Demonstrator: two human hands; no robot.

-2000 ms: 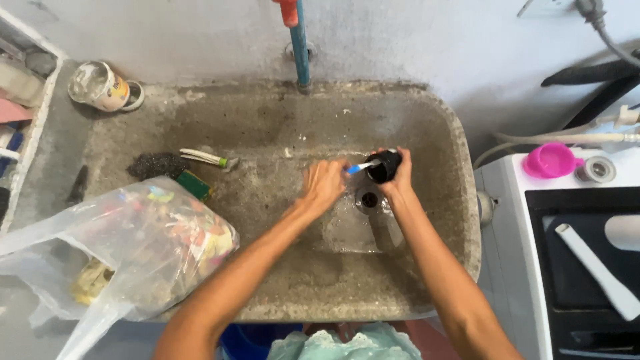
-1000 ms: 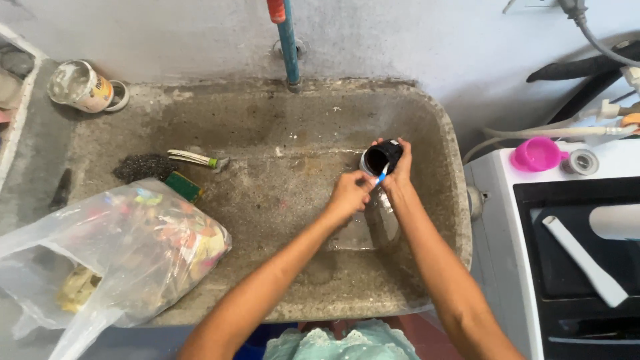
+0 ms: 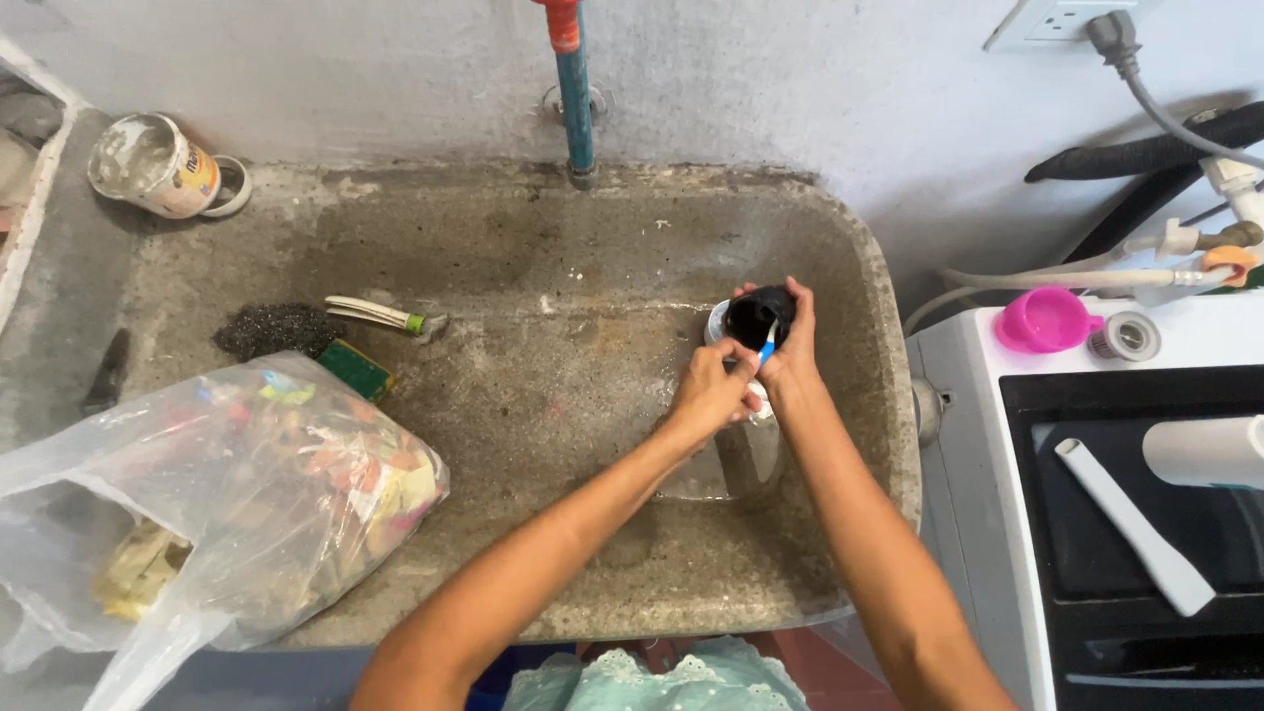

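My right hand is wrapped around a small black cup-like container, tilted with its dark opening toward me. My left hand pinches a blue-and-white brush or similar thin tool, whose white end is at the container's mouth; its tip cannot be made out. Behind the container shows a white rounded piece, partly hidden. Both hands are over the right part of a worn concrete sink. A small white thing shows just below the fingers.
A plastic bag of mixed scraps covers the sink's left front. Behind it lie a dark scouring pad, a green sponge and a white-handled brush. A stained tub lies back left. A washing machine stands right, holding a pink cup.
The black container has turned in my right hand, its opening now more toward me. My left hand has moved right, close up against it, with the blue-and-white tool.
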